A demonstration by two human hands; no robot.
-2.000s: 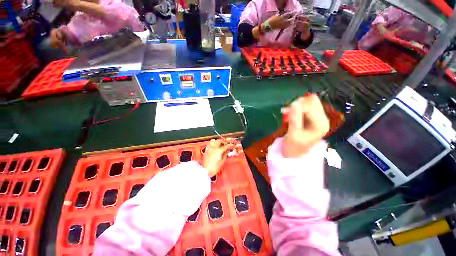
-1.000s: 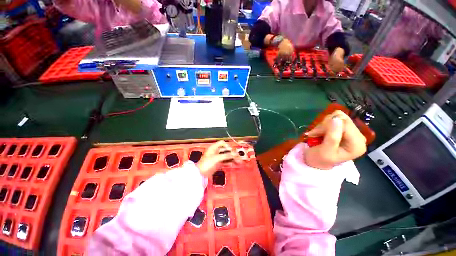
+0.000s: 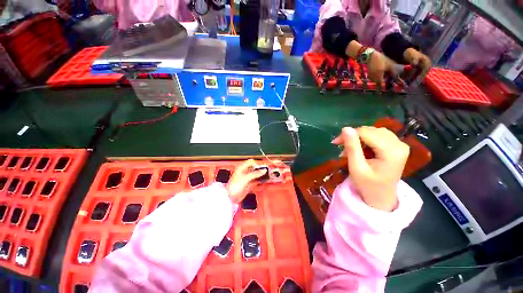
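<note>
My left hand is at the top right corner of the orange-red blister tray, its fingers pinching a small dark smartwatch body. A white piece with a round dark centre is right beside the fingertips. Smartwatch bodies, screen up, sit in many tray pockets; my left sleeve covers some. My right hand is raised over the orange-brown fixture, fingers curled. A thin pale lead runs to its pinched fingertips. The hand hides part of the fixture.
A second tray with watches lies left. Behind are a record sheet with a pen, a blue control box and a grey box with a red lead. A monitor stands right. Across the bench, a person's hands work over another tray.
My right hand has moved from low on the fixture, beside a red part, to a raised pinch. My left hand stays at the tray corner, now with a dark watch body visible in its fingers.
</note>
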